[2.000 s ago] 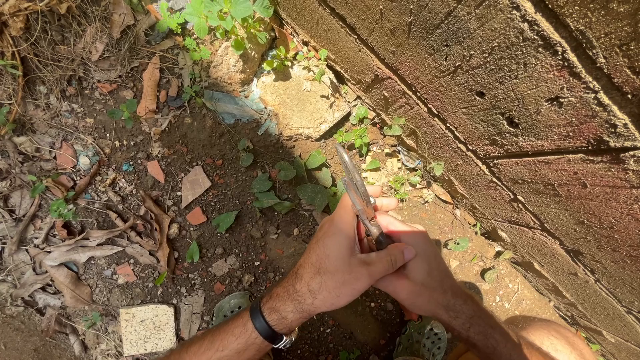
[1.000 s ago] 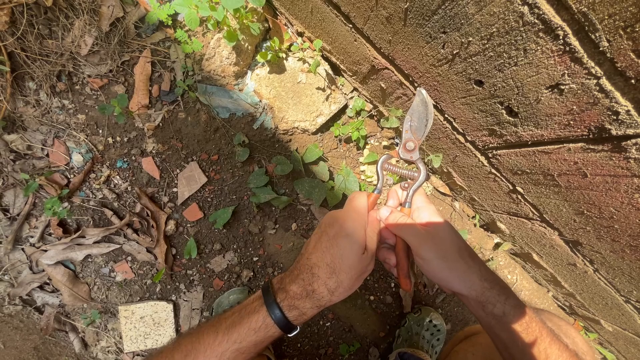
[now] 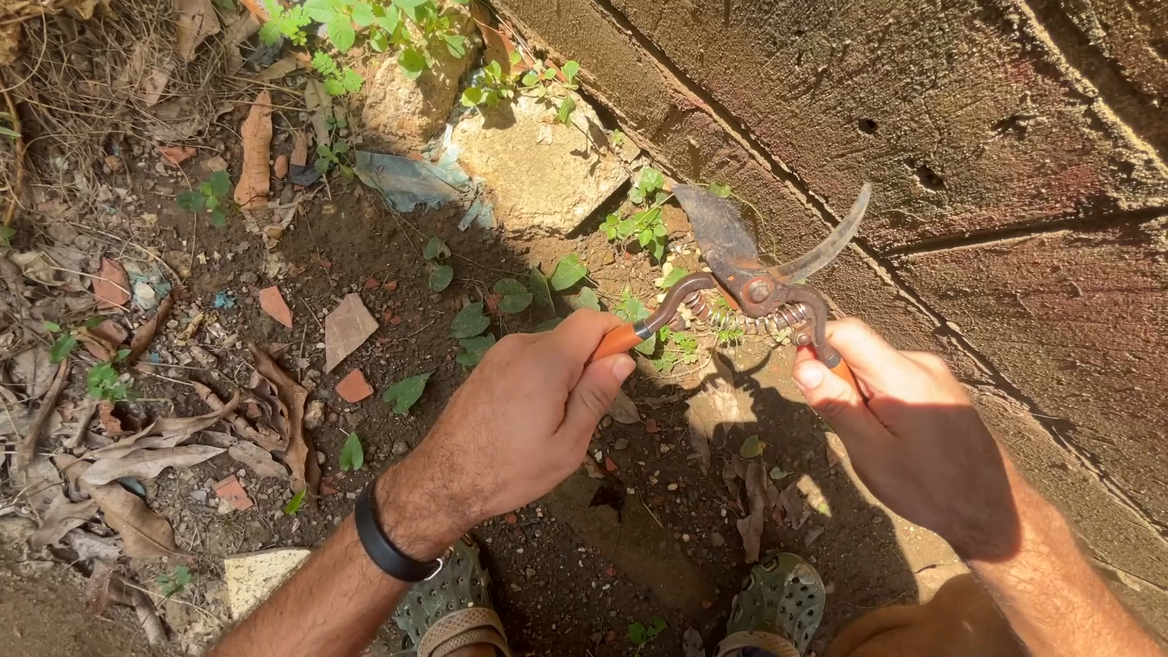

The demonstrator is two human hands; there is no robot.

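Rusty bypass pruning shears (image 3: 757,287) are spread wide between my hands, above the soil near the wall. My left hand (image 3: 525,415), with a black band on its wrist, grips one orange handle. The other orange handle is in my right hand (image 3: 899,429), its thumb and forefinger near the bend of the metal. The broad dark blade points up and left, and the thin curved hook blade up and right. A coil spring (image 3: 753,319) shows between the handles, just under the pivot bolt.
A block wall (image 3: 912,137) runs diagonally along the right. Pale stones (image 3: 534,169), green seedlings (image 3: 643,219), dry leaves (image 3: 132,520) and broken tile pieces (image 3: 349,330) lie on the dirt. My feet in green clogs (image 3: 776,598) stand at the bottom.
The hands, close together around the shears in the earlier frames, have moved apart. The blades, together one second ago, are now spread wide, with one handle in each hand.
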